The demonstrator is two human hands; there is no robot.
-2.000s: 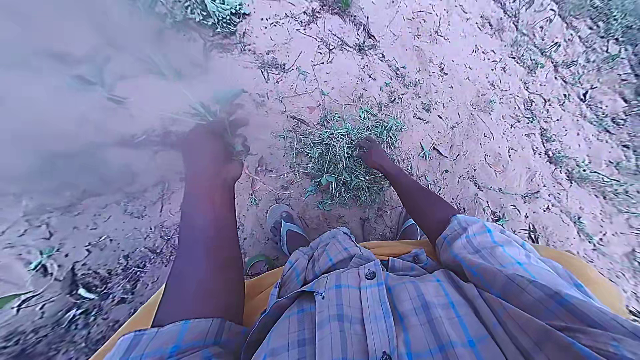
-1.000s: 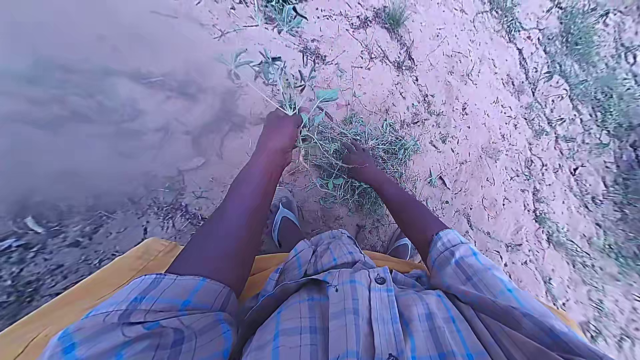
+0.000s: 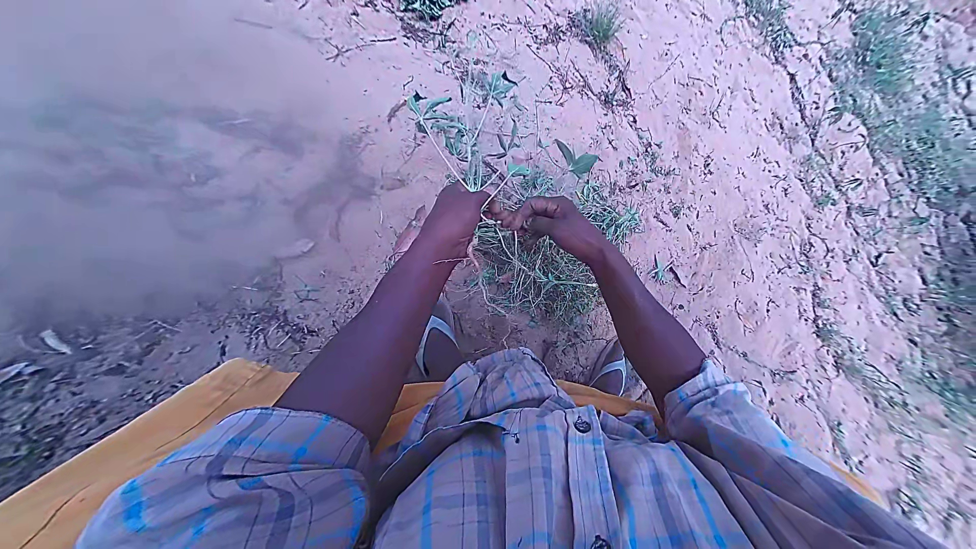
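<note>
My left hand is closed around the stems of a leafy green plant, whose leaves fan out above the fist and whose pale roots hang below it. Right beside it, my right hand has its fingers curled close to the plant's lower stems; whether it grips them is not clear. Under and behind both hands lies a heap of pulled grass and weeds on the sandy soil.
My sandalled feet show behind the heap, the left sandal and the right sandal. Small grass tufts grow farther ahead. Rougher ground with weeds lies at the right. Haze blurs the upper left.
My left hand has come in from the left with the plant, over the heap's edge. My right hand has lifted from the heap and now meets the left.
</note>
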